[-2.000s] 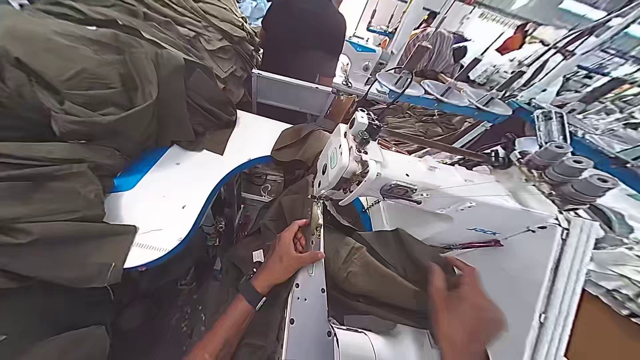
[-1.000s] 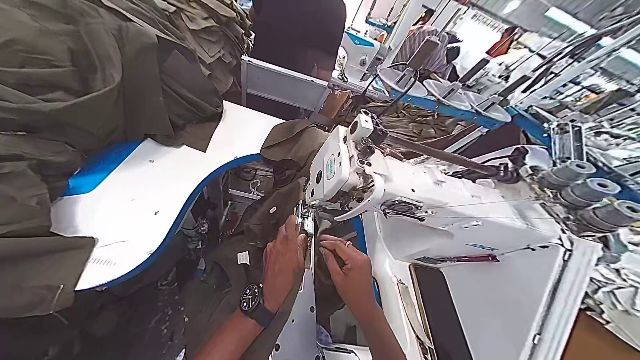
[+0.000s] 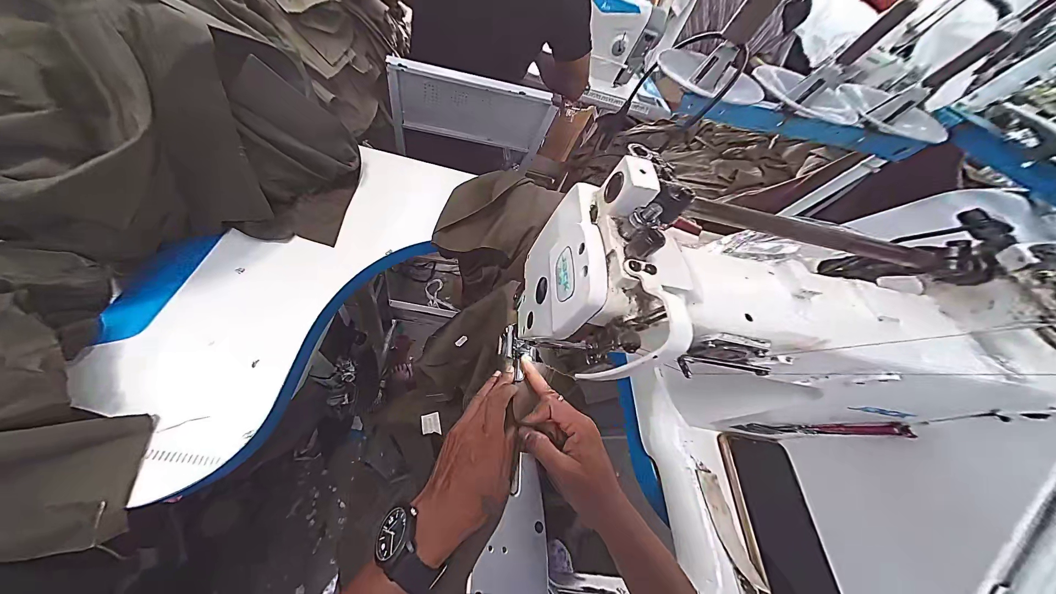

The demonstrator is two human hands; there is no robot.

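Observation:
A white Jack sewing machine (image 3: 569,264) stands over a narrow metal bed (image 3: 516,536). Olive-brown fabric (image 3: 462,346) hangs beside and behind its needle area and runs under my hands. My left hand (image 3: 474,454), with a black watch (image 3: 394,536) on the wrist, lies flat on the fabric just in front of the presser foot (image 3: 518,351). Close beside it, my right hand (image 3: 565,445) has its index finger pointing at the foot and its thumb bent against the fabric. Whether that thumb pinches the cloth is unclear.
A white table with a blue edge (image 3: 247,330) curves along the left, bearing heaps of olive fabric (image 3: 107,124). Behind the machine sit a grey metal panel (image 3: 470,99) and a person in a dark top (image 3: 495,33). A phone-like dark panel (image 3: 780,511) lies at the lower right.
My right hand has come from the right side of the fabric to the presser foot, next to my left hand. My left hand has moved up toward the foot. The cloth right of the bed has shifted away.

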